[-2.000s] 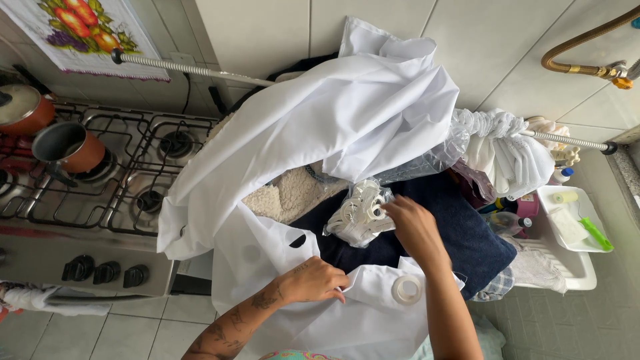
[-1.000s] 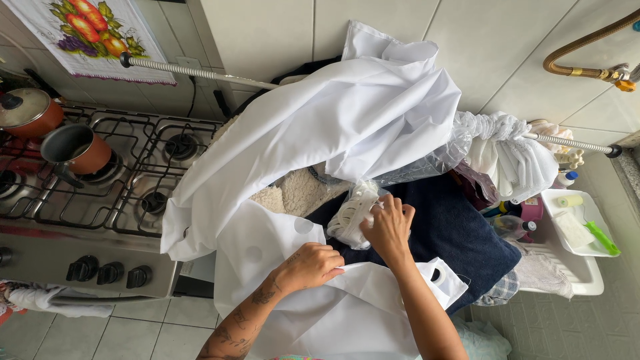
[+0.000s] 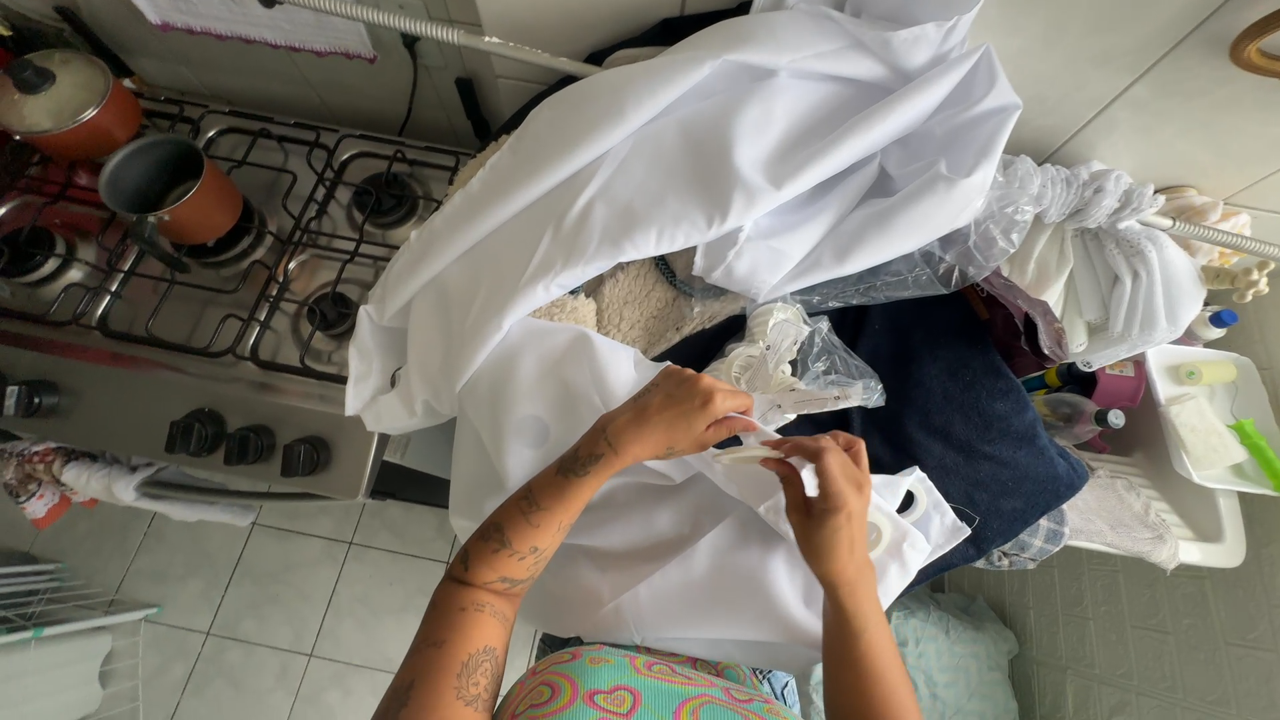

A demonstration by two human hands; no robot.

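A large white cloth with round holes along its edge lies draped over a heap of textiles. My left hand pinches the cloth's edge. My right hand holds a white plastic ring against the fabric, close to my left fingertips. Another white ring sits in the cloth right of my right hand, near a hole by the corner. Just above my hands, a clear plastic bag of white rings rests on dark blue fabric. Beige fleece shows under the white cloth.
At the left is a gas stove with an orange saucepan and a lidded orange pot. A white laundry sink holding a bottle and a tray stands at the right. A rod runs along the tiled wall.
My right hand was at the bag of rings; it has come down beside my left hand and now holds a white ring at the cloth. The view has moved closer.
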